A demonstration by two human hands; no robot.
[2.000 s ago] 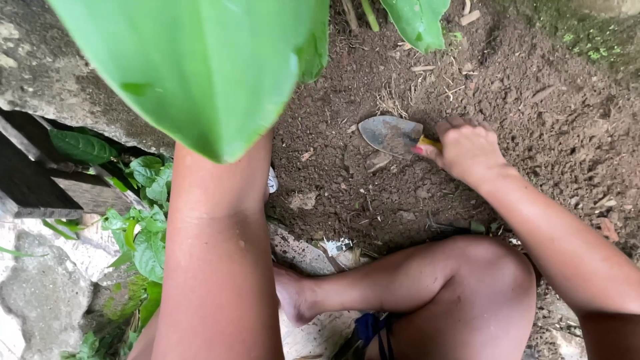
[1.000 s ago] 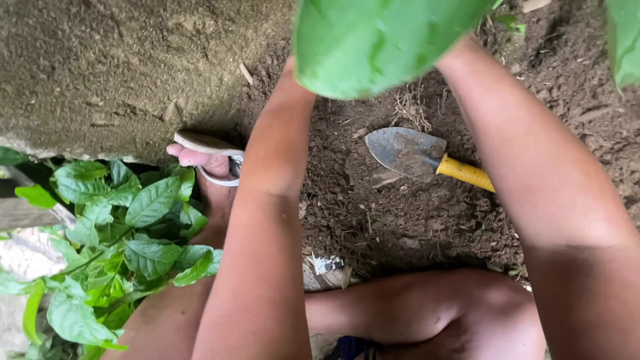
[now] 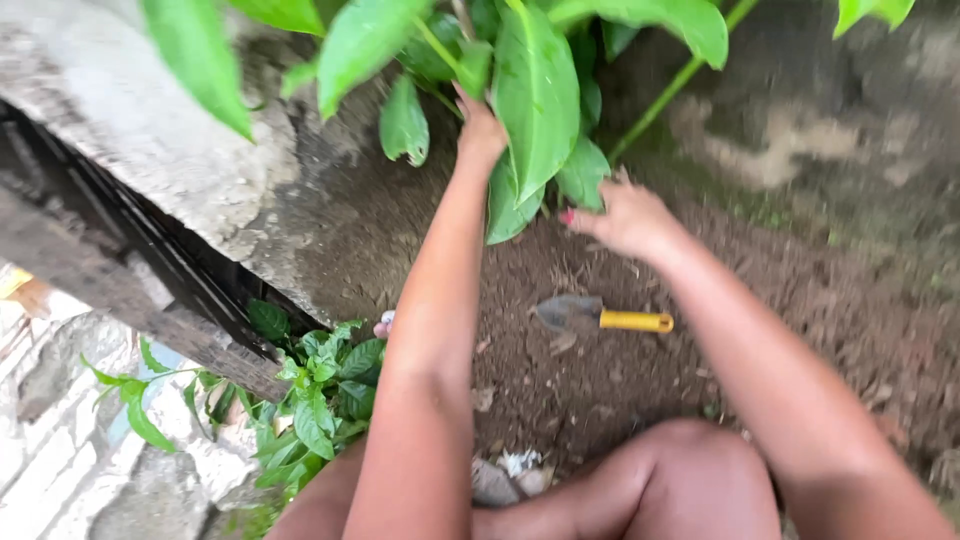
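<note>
A leafy green plant stands at the top middle, its broad leaves hanging over brown soil. My left hand reaches in among the stems and leaves; its fingers are partly hidden, so whether they grip a stem cannot be told. At the right side of the lowest leaves is my right hand, fingers apart, near or touching a leaf. Below it a hand trowel with a yellow handle and a grey blade lies flat on the soil, touched by neither hand.
A rough concrete wall rises behind the plant, and a pale concrete ledge is at the upper left. Weathered wooden boards slant down the left side. Small leafy plants grow by my legs. A white scrap lies near my knee.
Two seconds ago my right hand was on the trowel's handle; it has let go and is now beside the leaves. My left hand has come into sight. The view has shifted to show more of the plant.
</note>
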